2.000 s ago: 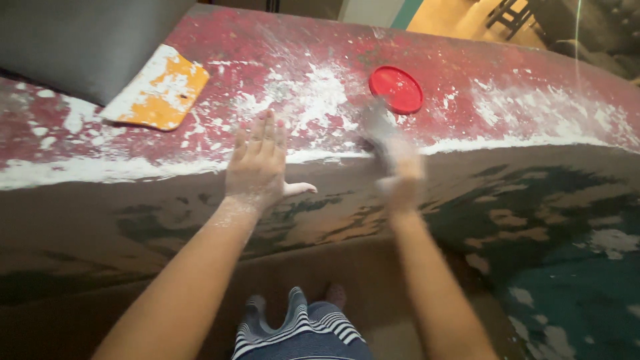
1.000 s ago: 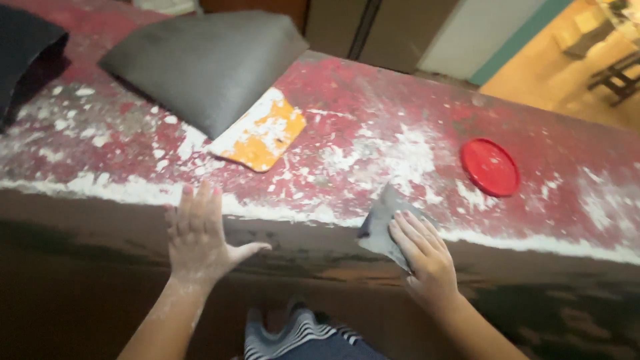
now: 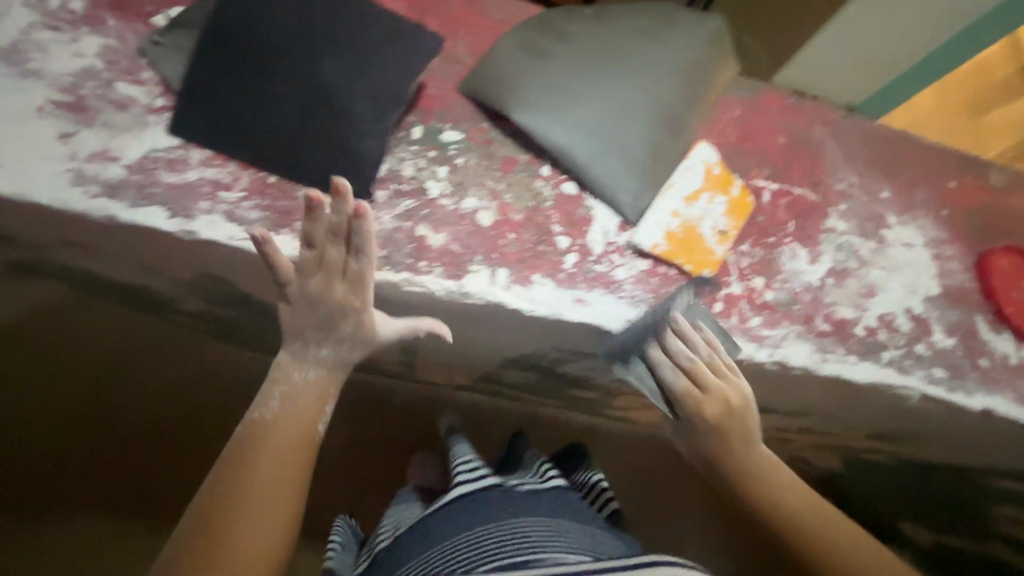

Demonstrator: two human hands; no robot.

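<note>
My left hand (image 3: 328, 280) is spread flat over the front edge of a red ledge (image 3: 480, 184) streaked with white filler or plaster; it holds nothing, and its fingertips are beside a black sheet, possibly sandpaper (image 3: 296, 88). Under the fingers of my right hand (image 3: 712, 392) is a folded grey sheet, apparently sandpaper (image 3: 724, 328), pressed on the white-coated edge. Just beyond it lies an orange plastic scraper (image 3: 700, 212) smeared with white, its upper left part by a curled grey sheet (image 3: 616, 96).
A round red lid (image 3: 1004, 288) lies at the right, cut off by the view's border. The ledge's brown, patchy front face (image 3: 496, 344) drops down toward me. Beyond the ledge at the upper right stand a pale wall with a green edge (image 3: 944, 56) and a lit orange-yellow area.
The view has shifted left along the ledge, bringing the black sheet fully in. My right hand, with the grey sheet, has moved left along the edge to near the orange scraper; my left hand has also moved left.
</note>
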